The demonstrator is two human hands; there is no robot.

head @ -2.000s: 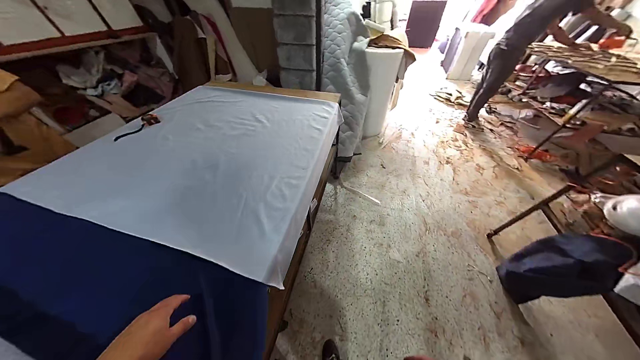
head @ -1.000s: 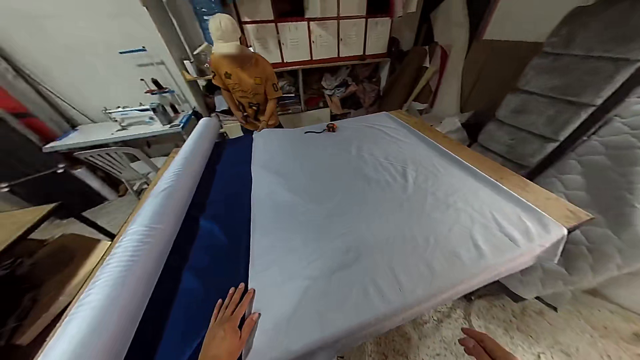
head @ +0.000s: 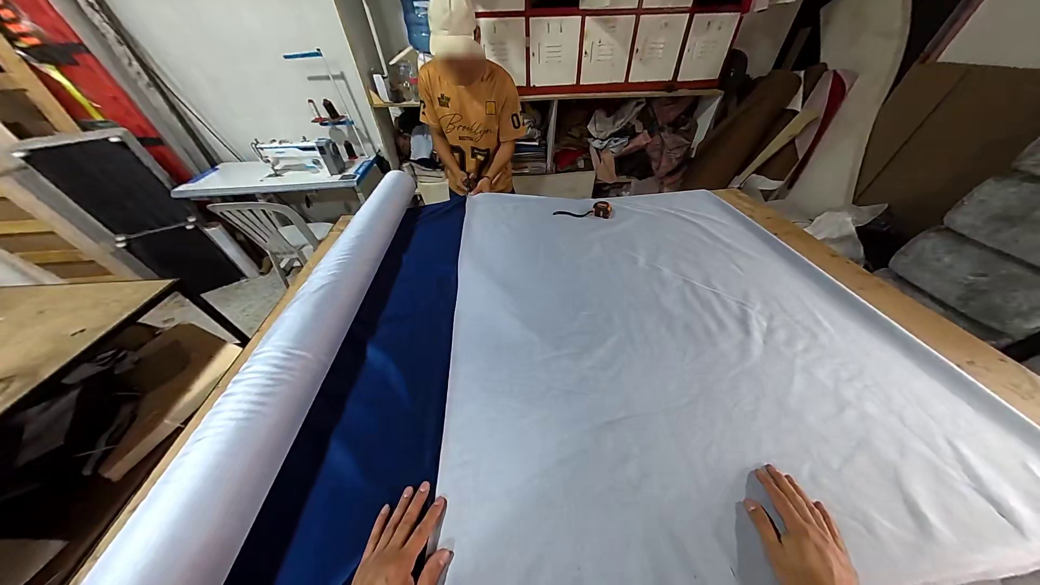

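Note:
My left hand (head: 402, 540) lies with fingers apart on the dark blue fabric (head: 390, 366), right at the edge of the white fabric (head: 617, 349). My right hand (head: 800, 528) is over the white fabric near its front, fingers spread, holding nothing. The white fabric is spread over the table with light wrinkles. Along the left side of the table lies a long white fabric roll (head: 276, 374), beside the blue strip. A tape measure (head: 601, 210) with a dark strap rests near the far edge of the white fabric.
At the table's far end stands a person (head: 470, 122), both hands at the fabric edge around a small dark tool. A sewing machine (head: 301, 156) and a white plastic chair (head: 268, 231) stand beyond the left side. A wooden table (head: 77, 325) is at left, grey cushions (head: 975, 260) at right.
The view has swung left from the floor and far workroom to the table's length. My right hand has come from beyond the table's edge onto the white fabric. My left hand stays by the fabric edge.

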